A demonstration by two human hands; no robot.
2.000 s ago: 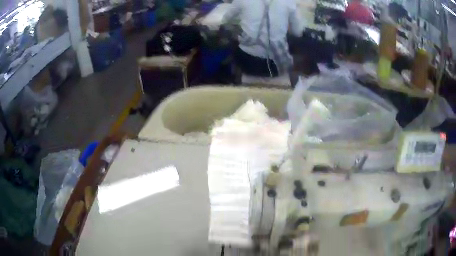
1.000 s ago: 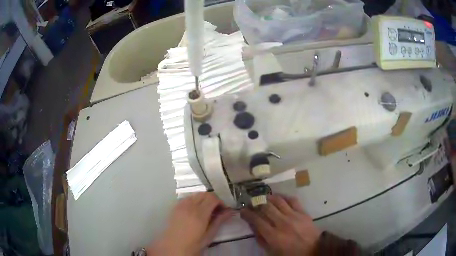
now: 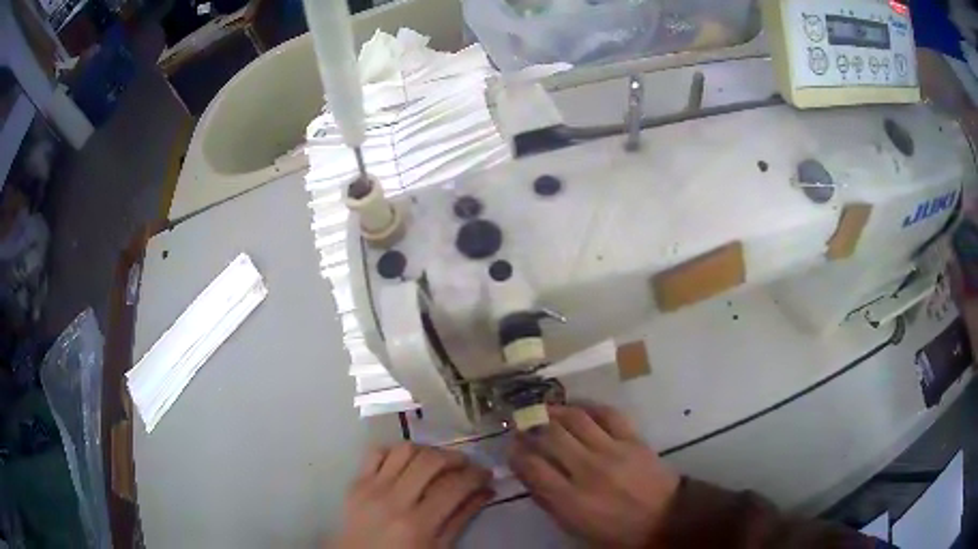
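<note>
A pale fabric strip (image 3: 495,459) lies flat below the needle area of the off-white sewing machine (image 3: 601,241), mostly hidden by my hands. My left hand (image 3: 416,495) holds its left side with bent fingers. My right hand (image 3: 595,470) holds it from the right, fingertips beside the presser foot, which the tension knobs partly hide. A chain of overlapping sewn white strips (image 3: 413,150) runs behind and left of the machine head. A separate bundle of white strips (image 3: 196,341) lies on the left of the table.
A cream control panel (image 3: 847,52) stands at the back right. A clear plastic bag (image 3: 601,32) lies behind the head. A white upright tube (image 3: 338,75) rises at the head's left end. White sheets (image 3: 931,509) show at the lower right. Another clear bag (image 3: 75,407) hangs past the table's left edge.
The view has steadied and shifted since the first frame, where no hands showed clearly. Since one second ago, my left hand has moved down and away from the needle. My right hand stays near the foot.
</note>
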